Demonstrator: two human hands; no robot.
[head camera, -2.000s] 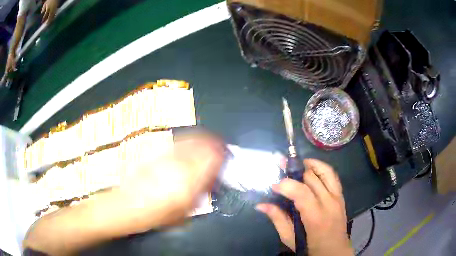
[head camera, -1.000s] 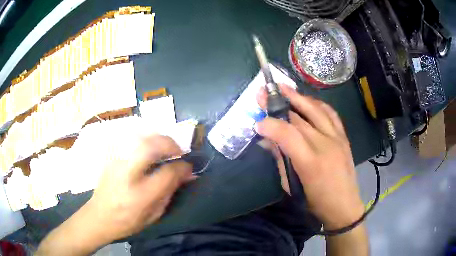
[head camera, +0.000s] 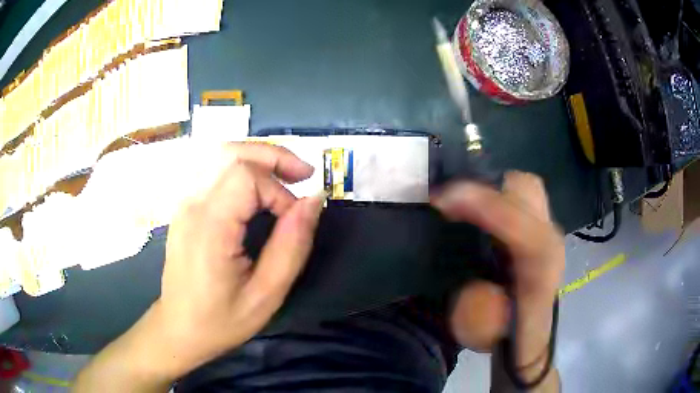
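The phone unit (head camera: 391, 169) lies flat and crosswise in front of me, its right part white. On its left part is a white LCD module (head camera: 288, 143), its orange flex tail (head camera: 336, 173) over a narrow blue board strip (head camera: 349, 170). My left hand (head camera: 230, 230) is over the module, thumb and index tips close together beside the tail; I cannot tell whether they pinch anything. My right hand (head camera: 506, 253), blurred, holds the soldering iron (head camera: 460, 96) at the unit's right end. The iron's tip points away from me, clear of the tail.
Stacked LCD modules (head camera: 100, 84) lie in overlapping rows at the left, with a separate module (head camera: 221, 120) beside them. The red-and-white tip-cleaning tin (head camera: 514, 50) is at the upper right. A black box with a yellow strip (head camera: 582, 127) stands beyond it, with a cord below.
The unit has turned from a slant to crosswise, and a module with its tail now lies over its left part. My left hand has moved right, onto it. The iron has shifted right.
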